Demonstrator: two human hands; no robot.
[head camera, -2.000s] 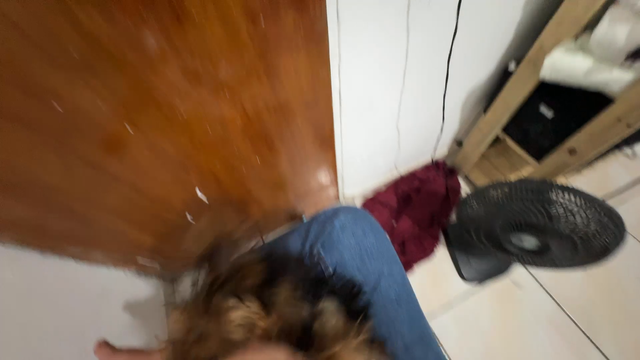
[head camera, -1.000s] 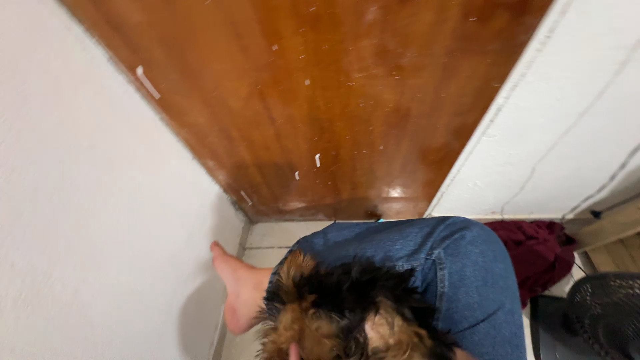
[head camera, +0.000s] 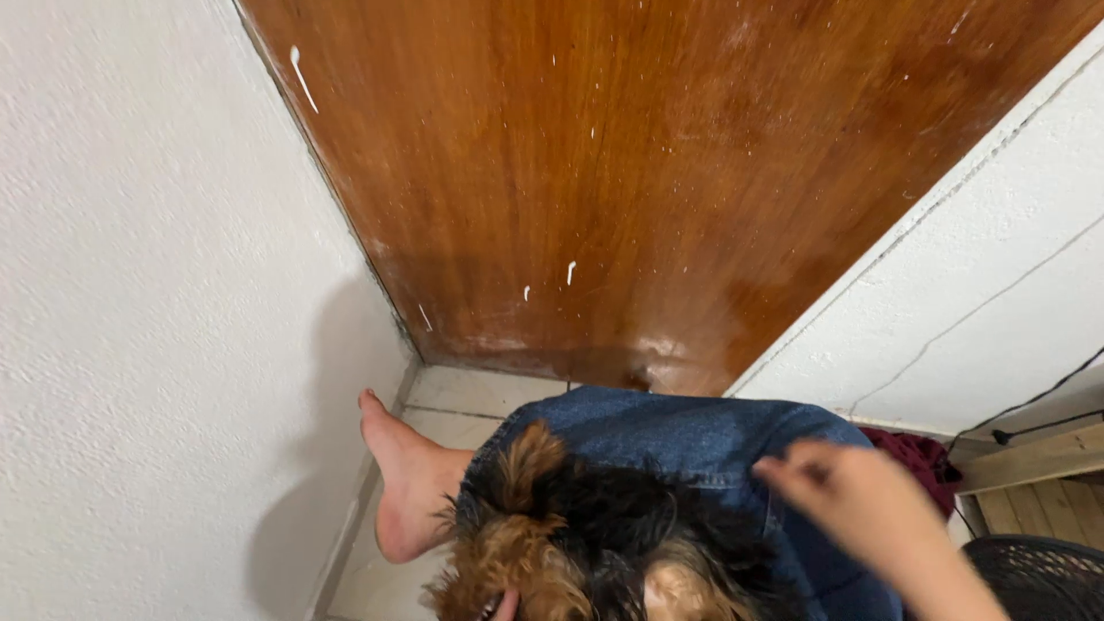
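A small long-haired dog (head camera: 604, 535) with black and tan fur lies across the lap, against a leg in blue jeans (head camera: 690, 431). My right hand (head camera: 837, 483) is raised over the jeans to the right of the dog, blurred, with its fingers curled; whether it holds anything cannot be made out. Of my left hand (head camera: 507, 605) only a fingertip shows at the bottom edge, at the dog's tan head; the rest is hidden or out of frame. A bare foot (head camera: 405, 483) rests on the tiles at the left.
Ahead stands a brown wooden door (head camera: 586, 172) with white paint marks, between white walls. At the right are a dark red cloth (head camera: 914, 457), a black cable (head camera: 1035, 397), a wooden frame (head camera: 1035, 453) and a black fan (head camera: 1035, 573).
My right hand has come into view over the jeans at the right. Across the frames the view has swung left, so the fan and red cloth now sit at the right edge.
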